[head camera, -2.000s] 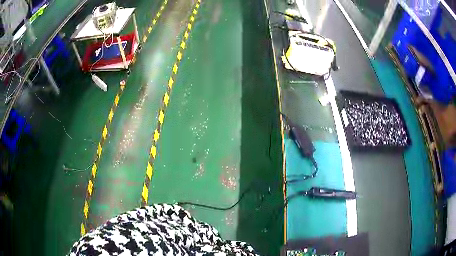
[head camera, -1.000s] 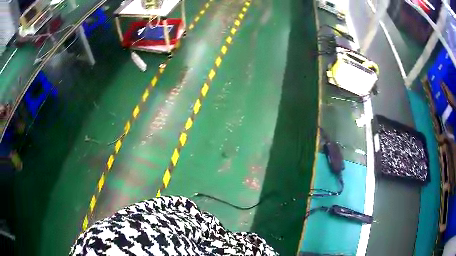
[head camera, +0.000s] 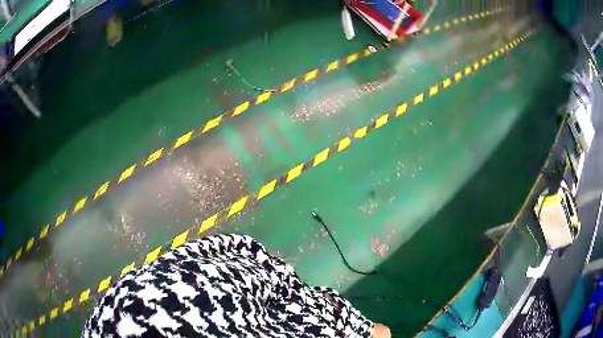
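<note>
A black-and-white houndstooth sleeve or garment of mine fills the bottom of the head view. A small patch of skin, perhaps my left hand or wrist (head camera: 381, 331), shows at its right end, cut off by the bottom edge. Its fingers cannot be made out. My right hand is out of the picture. A thin black cord (head camera: 340, 251) lies on the green floor just beyond the garment. At the lower right, a black corded adapter or controller (head camera: 489, 288) lies on the bench's teal mat.
Yellow-black aisle lines (head camera: 319, 157) cross the green floor diagonally. The bench edge (head camera: 486, 261) curves along the right, bearing a yellow-and-white device (head camera: 557, 218) and a black tray with speckled contents (head camera: 537, 315). A red-shelved cart (head camera: 390, 18) stands at the top.
The view has turned left: the bench has swung to the right rim, the cart has moved right and up, and the aisle lines run more slanted. A patch of skin now shows at the bottom.
</note>
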